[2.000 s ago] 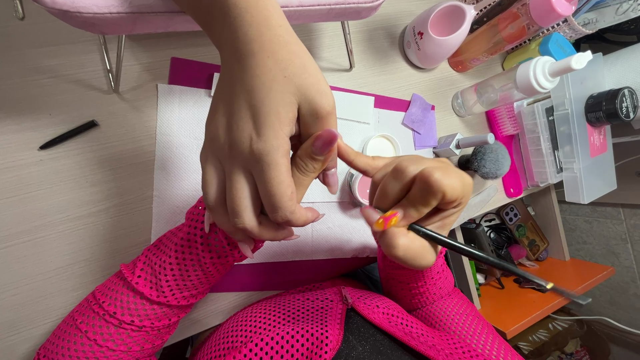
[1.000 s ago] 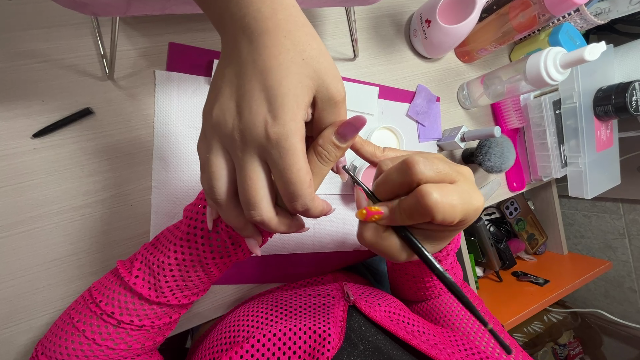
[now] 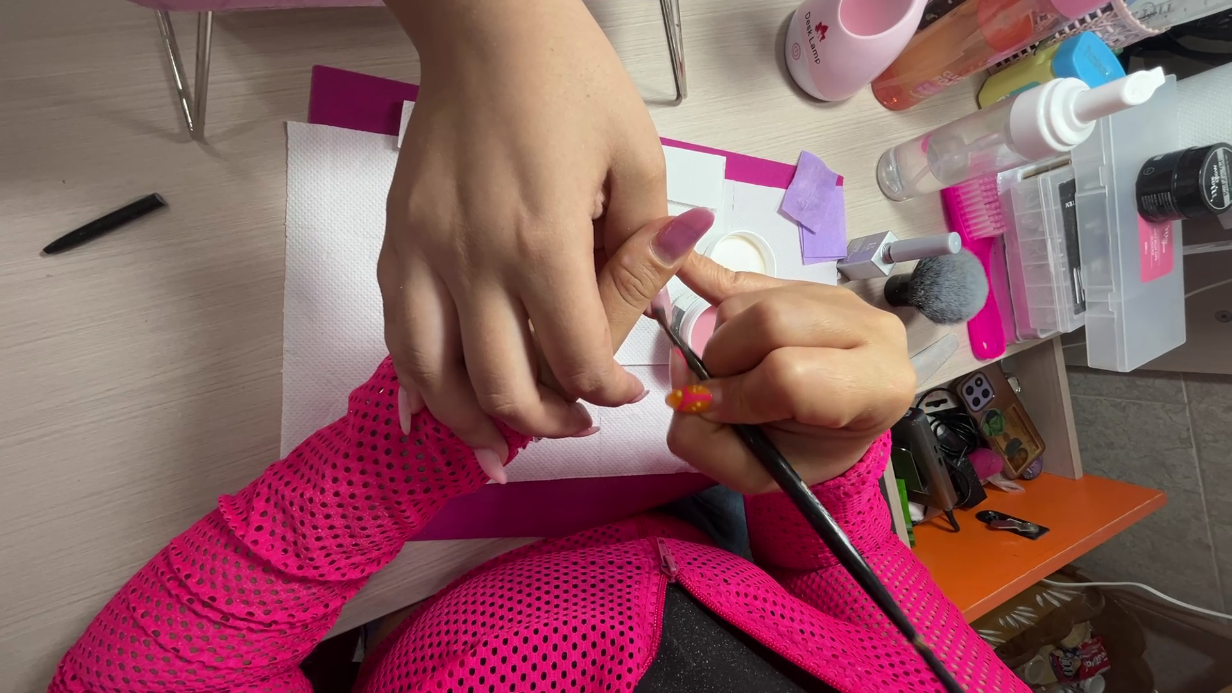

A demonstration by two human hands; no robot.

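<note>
Another person's hand (image 3: pixel 510 192) reaches down from the top, fingers pointing toward me. Beneath it my left hand (image 3: pixel 635 279) is mostly hidden; its thumb, with a pink-purple nail, lies over that person's thumb. My right hand (image 3: pixel 799 375) grips a slim nail brush with a black handle (image 3: pixel 818 520), whose bristles touch or nearly touch that thumb's nail (image 3: pixel 661 304). One extended finger of my right hand meets my left thumb. Partly behind my right hand sit an open jar of pink product (image 3: pixel 704 329) and a round container with white contents (image 3: pixel 741 253).
White paper towel (image 3: pixel 332 289) covers a magenta mat (image 3: pixel 356 96). A black pen-like object (image 3: pixel 104 223) lies left. Rightward are purple squares (image 3: pixel 813 207), a polish bottle (image 3: pixel 871 255), a fluffy brush (image 3: pixel 948 287), a pink-handled brush (image 3: pixel 982 241), a pump bottle (image 3: pixel 982 135), plastic boxes (image 3: pixel 1116 260) and an orange shelf (image 3: pixel 1059 539).
The nail brush has turned around in my right hand: its bristles pointed to the lower right two seconds ago and are now at the other person's thumbnail. My left hand keeps its hold.
</note>
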